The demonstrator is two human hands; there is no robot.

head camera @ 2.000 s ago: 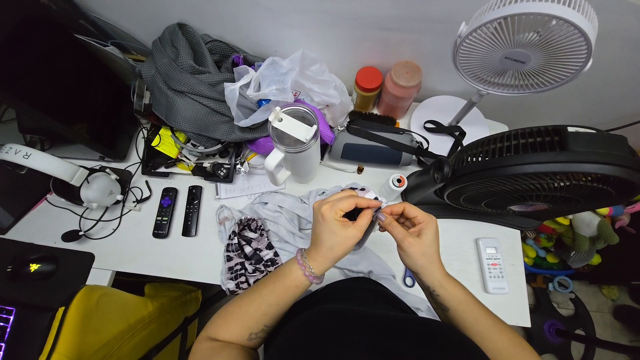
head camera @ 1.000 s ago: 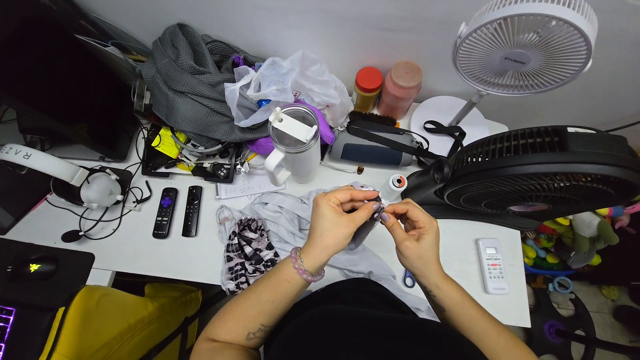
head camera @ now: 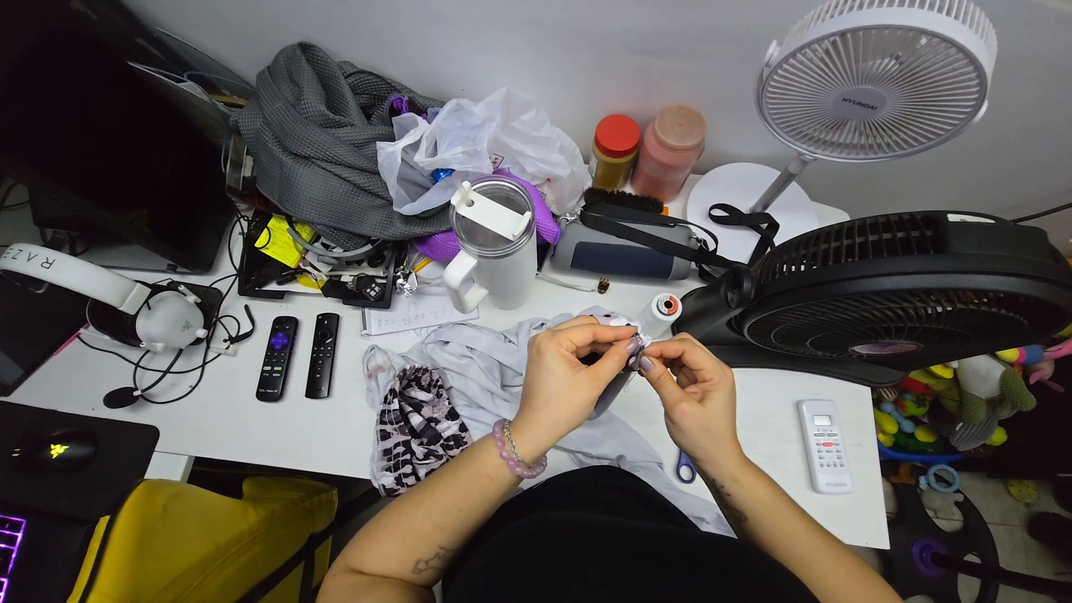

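Note:
My left hand (head camera: 574, 373) and my right hand (head camera: 691, 389) meet fingertip to fingertip, both pinching a small bunched piece of dark and white fabric (head camera: 636, 343). Any needle or thread between the fingers is too small to tell. Just behind them stands a spool of white thread (head camera: 664, 308). A light grey cloth (head camera: 486, 360) spreads over the white table under and left of my hands, with a black, white and pink patterned cloth (head camera: 420, 427) at its left end. The blue handle of what may be scissors (head camera: 686, 466) shows by my right wrist.
A white tumbler (head camera: 494, 251), a grey portable speaker (head camera: 624, 247), two jars (head camera: 641, 155) and a plastic bag (head camera: 486, 146) stand or lie behind. A black fan (head camera: 879, 293) and a white fan (head camera: 875, 84) are at right. Remote controls (head camera: 276, 358) and a headset (head camera: 167, 318) lie left.
My hands stay at the same spot, with small shifts of the fingers around the fabric.

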